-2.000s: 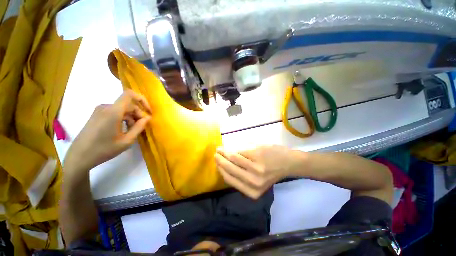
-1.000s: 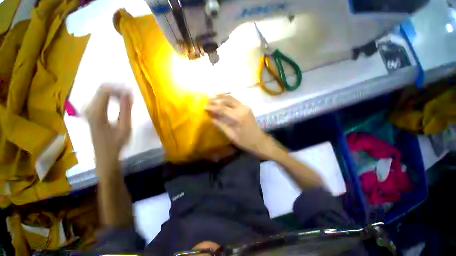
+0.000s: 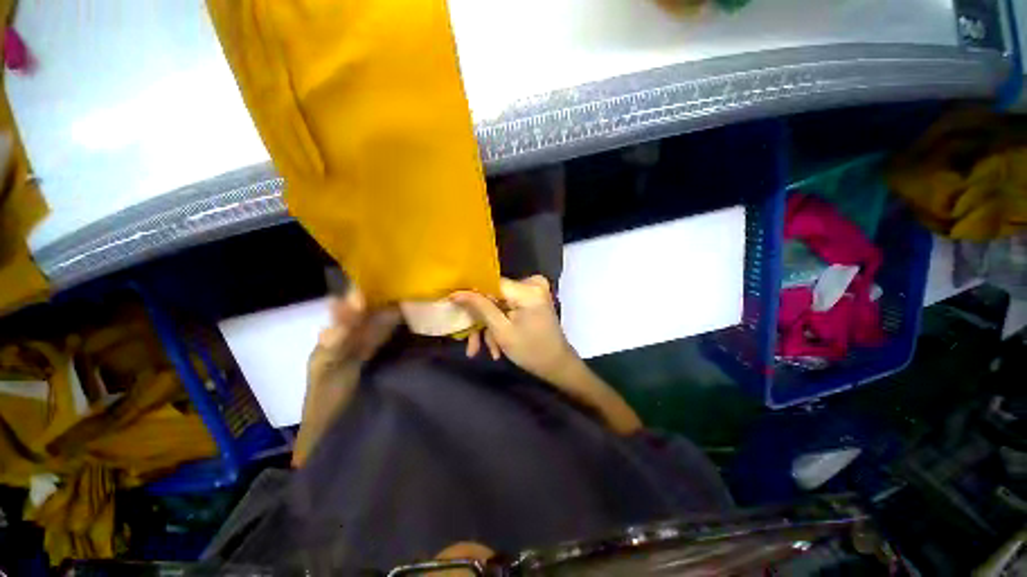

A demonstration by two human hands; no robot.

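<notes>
A long mustard-yellow fabric panel [image 3: 389, 147] runs from the top of the view over the table's front edge and down to the lap. A pale strip [image 3: 437, 317] shows at its lower end. My right hand [image 3: 524, 327] grips the lower right corner of the panel, fingers bent at the pale strip. My left hand [image 3: 344, 333] is at the lower left corner, blurred, with its fingers partly hidden, so its hold is unclear. The needle and machine head are out of view.
The white table [image 3: 124, 113] has a grey ribbed front edge [image 3: 676, 101]. Below, a blue crate [image 3: 777, 304] holds pink and yellow fabric; another blue crate [image 3: 186, 389] at left holds mustard pieces. Scissor handles [image 3: 730, 3] are cut off at the top. A pink tie [image 3: 16, 51] lies at upper left.
The view has tilted down towards the lap. Both hands have moved from the table to the panel's lower end, where a pale strip now shows. The machine head has left the view.
</notes>
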